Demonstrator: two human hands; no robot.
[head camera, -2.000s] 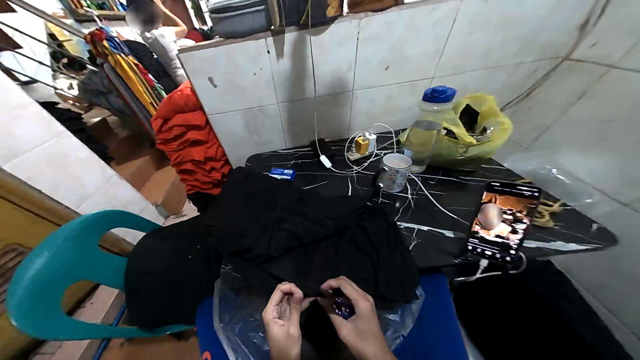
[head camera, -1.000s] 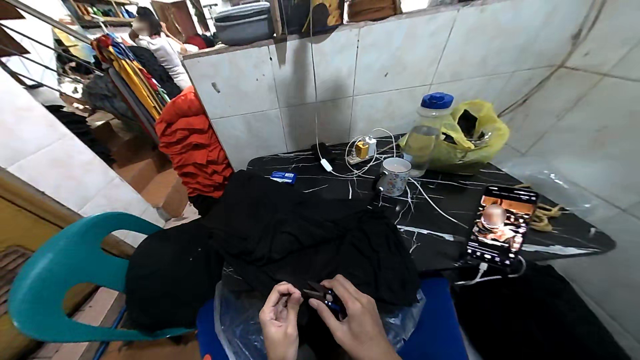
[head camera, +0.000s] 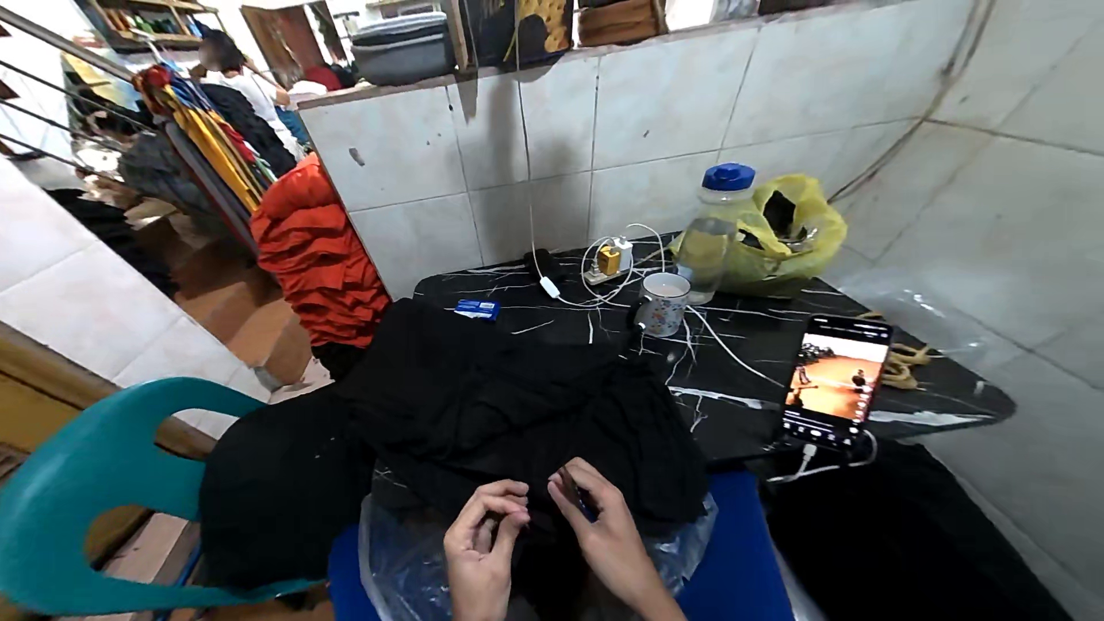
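Note:
Black cloth (head camera: 535, 414) lies bunched over the near edge of a dark marble-patterned table (head camera: 552, 321). Low over the cloth, my left hand (head camera: 487, 543) has its thumb and fingertips pinched together; whether a thread or an edge of cloth is between them cannot be told. To its right, my right hand (head camera: 604, 530) holds a small dark tool (head camera: 588, 504), mostly hidden in the palm, which looks like thread snips. A small gap separates the two hands. Below them, clear plastic (head camera: 405, 561) spreads over something blue.
A floral mug (head camera: 664, 304), a water bottle (head camera: 709, 246), a yellow plastic bag (head camera: 789, 237), chargers with white cables (head camera: 614, 257) and a lit phone (head camera: 835, 379) stand or lie on the table. A teal chair (head camera: 95, 466) with black cloth is left. People are in the background.
The tool's blades, pointing toward my left hand one second ago, are now mostly hidden in my right hand. The phone's picture has changed.

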